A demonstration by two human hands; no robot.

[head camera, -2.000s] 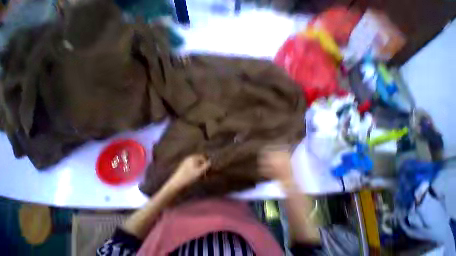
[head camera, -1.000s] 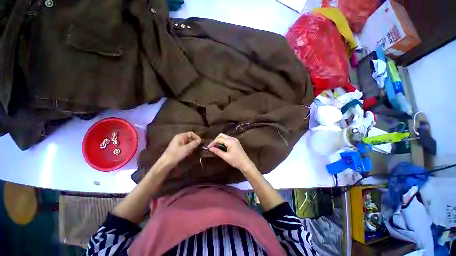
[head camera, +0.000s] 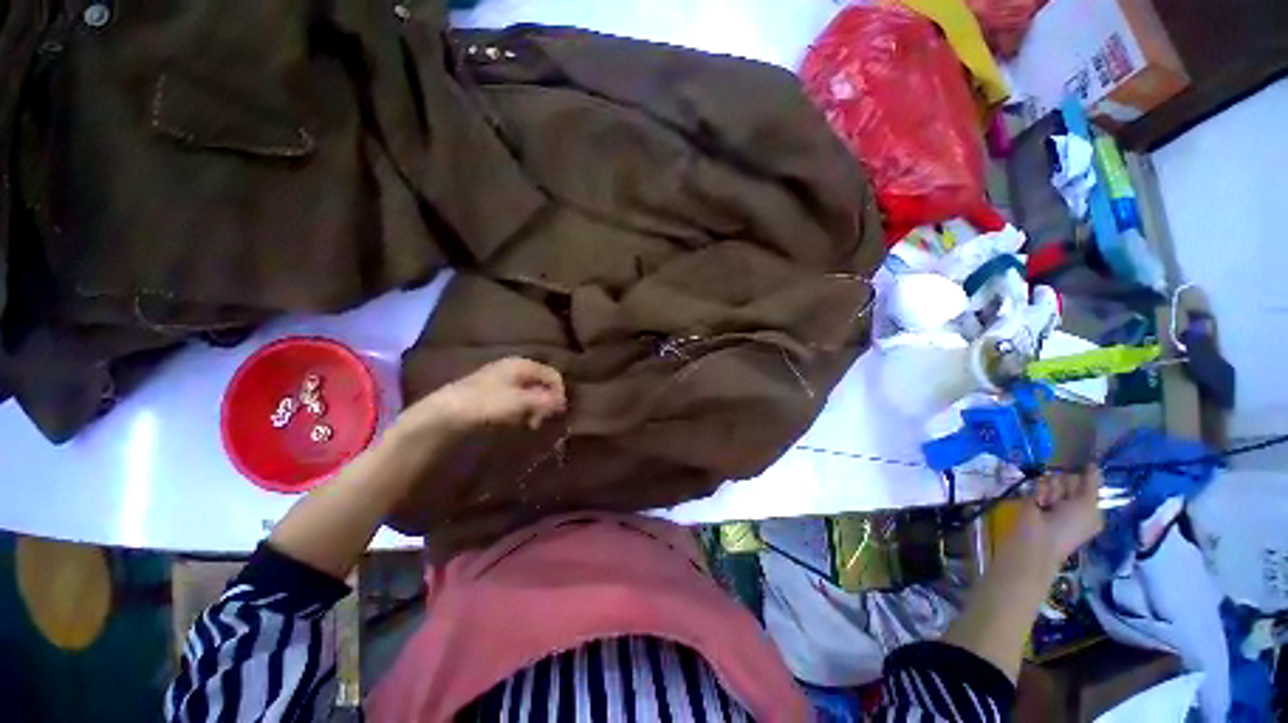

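A dark brown coat (head camera: pixel 692 297) lies spread across the table before me. Pale basting threads and loose tails show on it. My left hand (head camera: pixel 516 393) is over its near part with the fingers curled in; whether they pinch cloth or a button is unclear. My right hand (head camera: pixel 1062 511) is stretched far right past the table edge, its fingers closed. A fine dark thread (head camera: pixel 855 455) runs over the white table toward it. A small bright glint shows at its fingertips; its nature is unclear. No needle can be made out.
A red bowl (head camera: pixel 300 414) with several buttons stands left of the coat. A brown coat pile (head camera: pixel 240 170) fills the upper left. White spools (head camera: pixel 928 304), a blue object (head camera: pixel 989 431), a yellow-green tool (head camera: pixel 1095 363), a red plastic bag (head camera: pixel 897 120) and a cardboard box (head camera: pixel 1102 64) crowd the right.
My hands were together over the coat; my right hand has moved far out to the right. My left hand stays over the coat, now more curled. The view has shifted slightly.
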